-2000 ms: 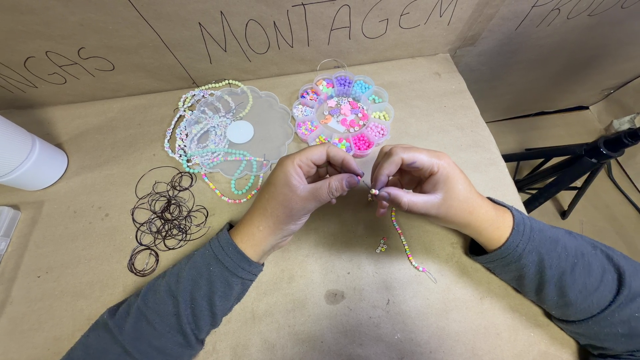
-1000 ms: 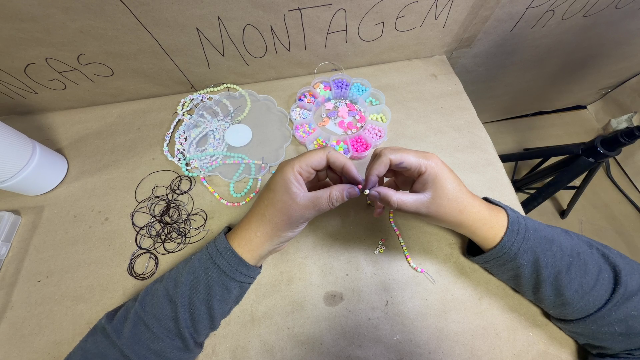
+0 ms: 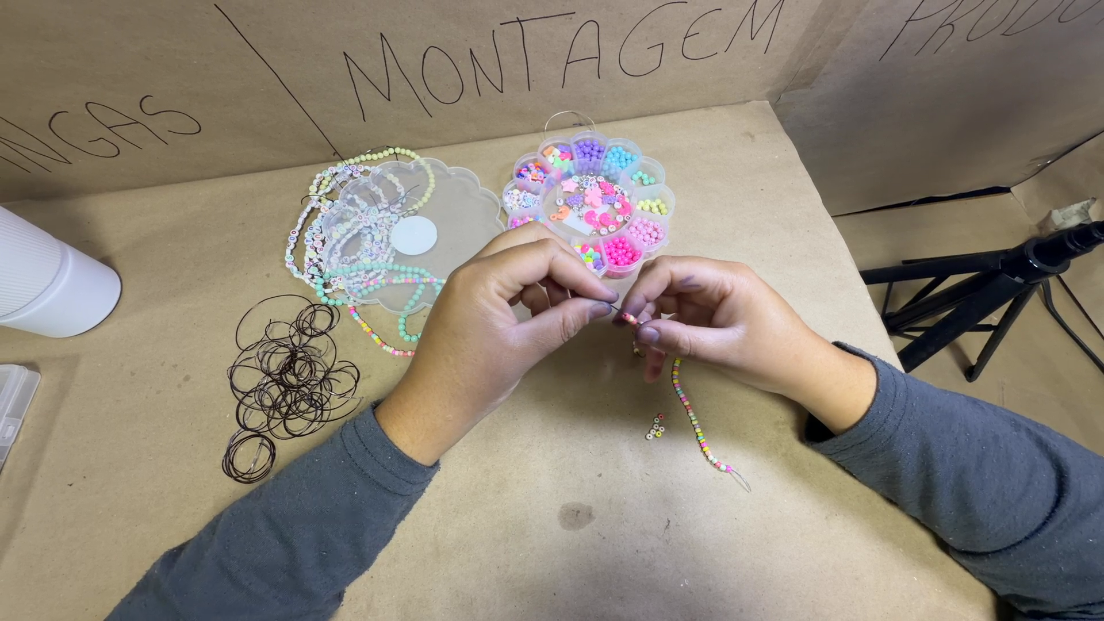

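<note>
My left hand (image 3: pixel 535 302) pinches the end of a thin dark cord between thumb and index finger. Close beside it, my right hand (image 3: pixel 707 310) grips the same cord at a few small beads (image 3: pixel 631 319). A multicolored beaded strand (image 3: pixel 687 410) hangs from under my right hand onto the table and ends in a thin loop. Several loose beads (image 3: pixel 655 427) lie left of that strand. Behind my hands stands a flower-shaped clear bead box (image 3: pixel 660 228) with beads sorted by color and charms in its middle.
Bead strands (image 3: pixel 345 233) lie over a clear scalloped lid (image 3: pixel 466 207) at the back left. Coils of dark cord (image 3: pixel 293 371) rest nearer, beside a white bottle (image 3: pixel 65 285) and a clear plastic case (image 3: pixel 13 401). A cardboard wall with writing stands behind; a black tripod (image 3: pixel 1000 276) is at right.
My fingertips were together around the beads one second ago; now they are slightly apart, with a short length of cord showing between them.
</note>
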